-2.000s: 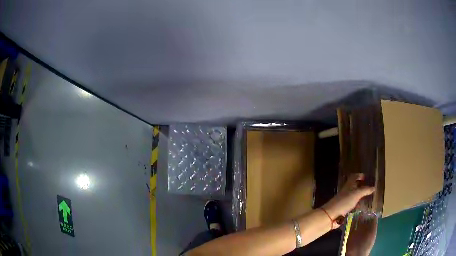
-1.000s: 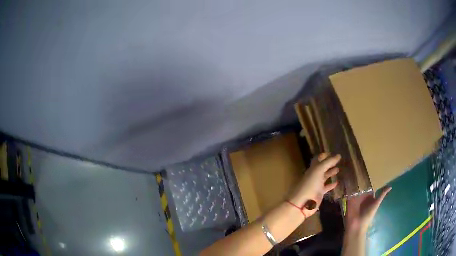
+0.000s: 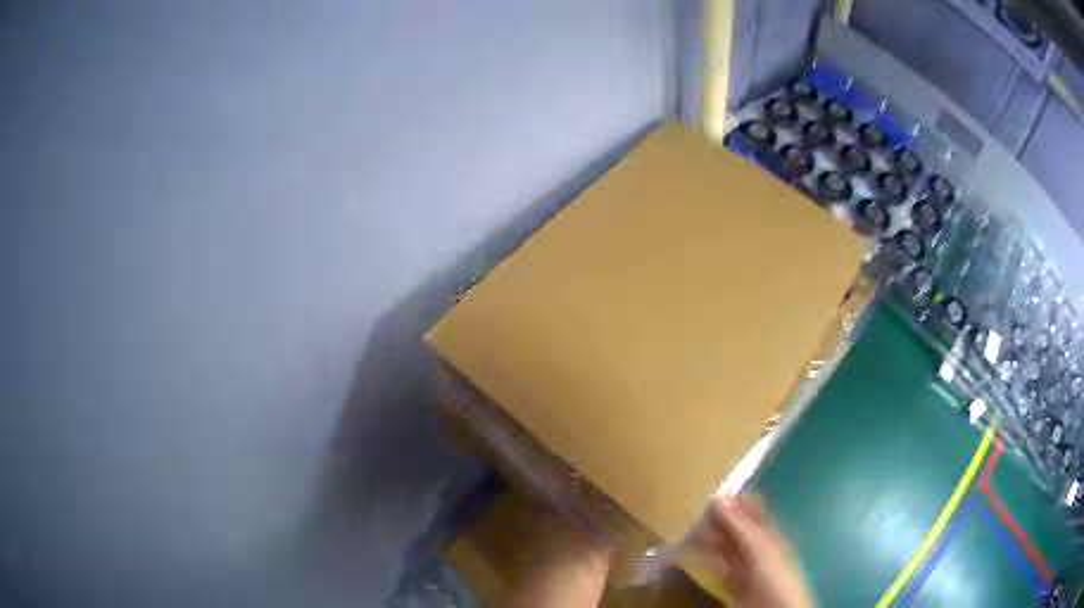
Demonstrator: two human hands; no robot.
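Observation:
The stack of packed trays, topped by a flat cardboard divider sheet [image 3: 654, 333], stands at the left end of the green mat, against the grey wall. Its sides show glossy plastic edges. My left hand [image 3: 565, 576] is blurred and cut off at the bottom edge, against the stack's near left side; its fingers are hidden. My right hand [image 3: 751, 556] is blurred at the stack's near corner, fingertips at the edge. Whether either hand grips the stack cannot be told.
The green bench mat [image 3: 832, 451] has yellow, red and blue lines. Clear blister trays of black discs [image 3: 856, 154] run along its far side. A cream tube post [image 3: 716, 71] stands behind the stack. More cardboard [image 3: 487, 552] shows low at the left.
The view has turned right, so the floor is gone and more mat and disc trays show. The stack appears nearer the centre. My left hand is now lower and partly hidden.

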